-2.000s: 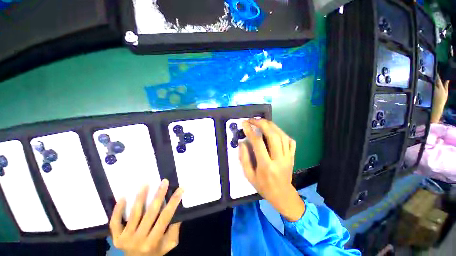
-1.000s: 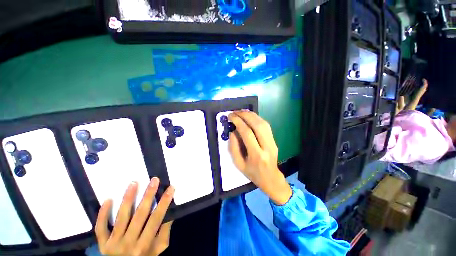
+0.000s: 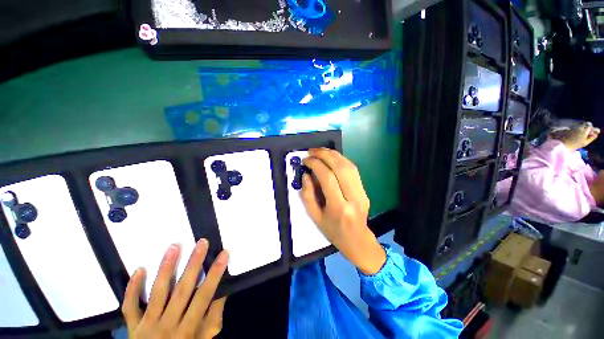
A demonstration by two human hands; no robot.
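Note:
A black foam tray [image 3: 192, 225] holds several white phone back covers, one per slot, with dark round camera spots near the top. My right hand [image 3: 338, 198] is over the rightmost cover [image 3: 299, 228], its bent fingertips at the camera spots; whether they pinch a small piece is hidden. My left hand [image 3: 177, 298] lies with fingers spread over the lower end of another cover [image 3: 142, 225] and the tray's near edge, holding nothing visible.
Blue translucent film strips [image 3: 232, 99] lie beyond the tray on the green surface [image 3: 99, 99]. A black parts box [image 3: 265, 46] is at the far side. Stacked cover trays [image 3: 430, 132] stand at the right. Another person's pink sleeve [image 3: 550, 179] and cardboard boxes [image 3: 516, 271] are beyond.
The view has shifted, moving the tray, box and stacks left in the picture. My right hand stays at the rightmost cover's camera spots. The other person's pink sleeve and hand have moved.

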